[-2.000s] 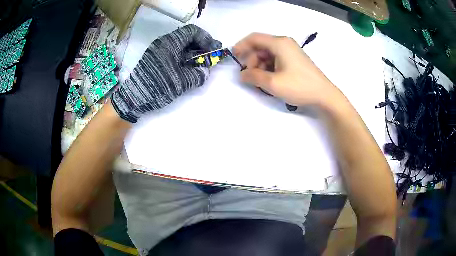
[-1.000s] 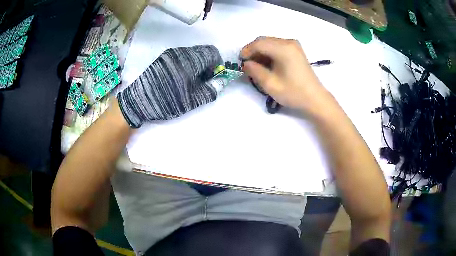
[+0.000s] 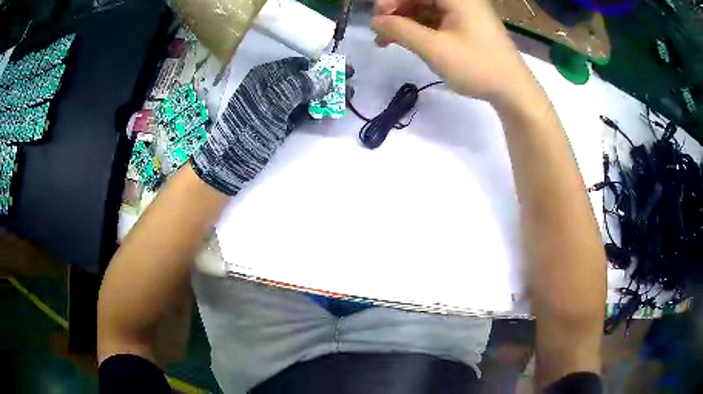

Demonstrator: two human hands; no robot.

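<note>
My left hand (image 3: 266, 115), in a grey-black knitted glove, holds a circuit board (image 3: 329, 86) with its pale-dotted green side showing, below the end of the white cylinder. A black coiled cable (image 3: 389, 115) lies on the white paper right of the board, with its lead running to the board. A dark narrow tip (image 3: 340, 32) points down at the board's top edge. My bare right hand (image 3: 405, 19) is raised beyond the cable at the top edge, partly cut off. Its fingers are bent, and I cannot tell whether they hold anything thin.
White paper (image 3: 370, 215) covers the board over my lap. The white cylinder (image 3: 294, 27) with tan wrapping is at the top left. Loose green boards (image 3: 183, 123) lie left of the paper, and board rows (image 3: 31, 92) are farther left. A cable pile (image 3: 663, 208) is at right.
The board has turned to show its green side, under the dark tip. My right hand has let go of the cable and moved up; the coil now lies on the paper. The view has shifted slightly.
</note>
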